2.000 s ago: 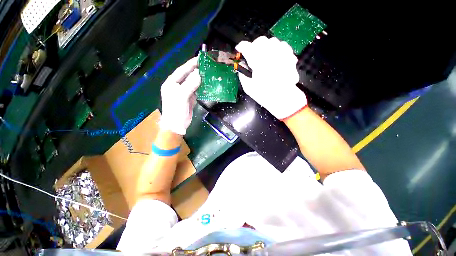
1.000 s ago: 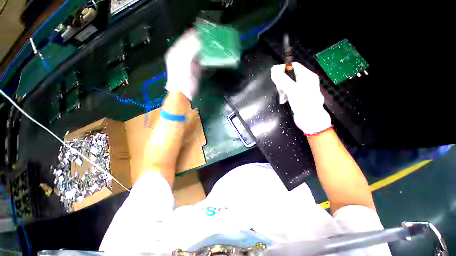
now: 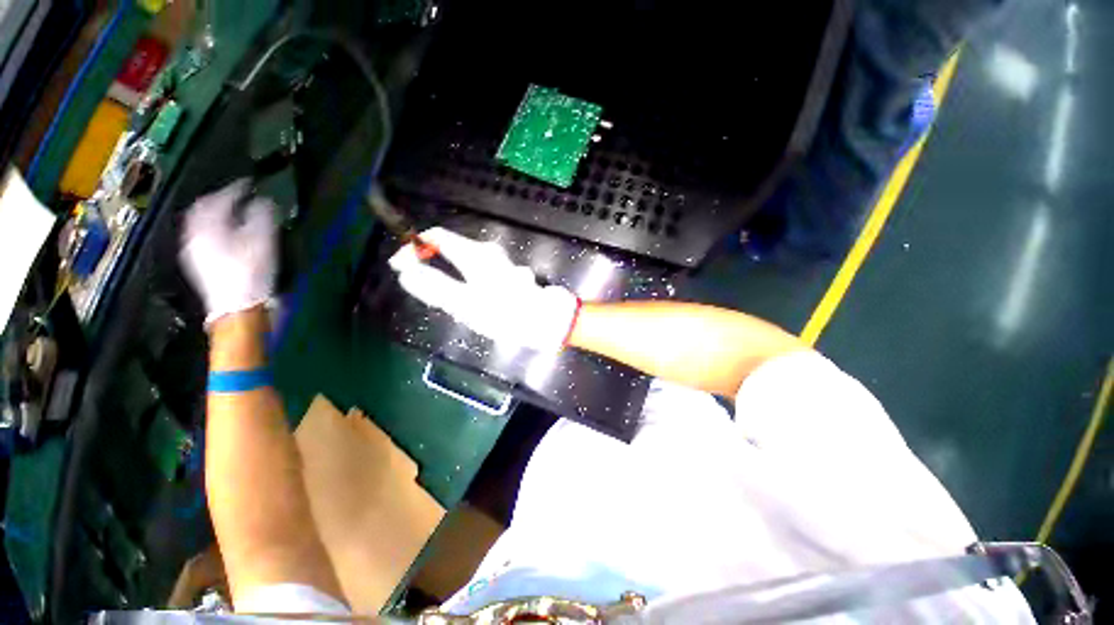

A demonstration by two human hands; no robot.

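My right hand (image 3: pixel 483 293), in a white glove, is closed on the diagonal cutters (image 3: pixel 423 248) above the black tray (image 3: pixel 586 397); their orange part shows and the jaws point up-left. My left hand (image 3: pixel 232 254), gloved and blurred, is over the dark conveyor belt (image 3: pixel 147 354) at the left. A dark board (image 3: pixel 279 192) is beside its fingertips; I cannot tell if they touch it. A green circuit board (image 3: pixel 550 134) lies in the black perforated box (image 3: pixel 635 202). Bright specks are scattered on the tray.
A pale metal handle (image 3: pixel 468 388) stands at the bench edge beside the tray. The brown carton's flap (image 3: pixel 367 488) is at lower left. A grey cable (image 3: pixel 367 73) curves near the box's left side. Parts and coloured items line the conveyor's far side. A yellow line (image 3: pixel 873 238) crosses the green floor.
My left hand has moved left to the conveyor, and the board it held is no longer seen in it. My right hand still holds the cutters. The view has turned toward the right.
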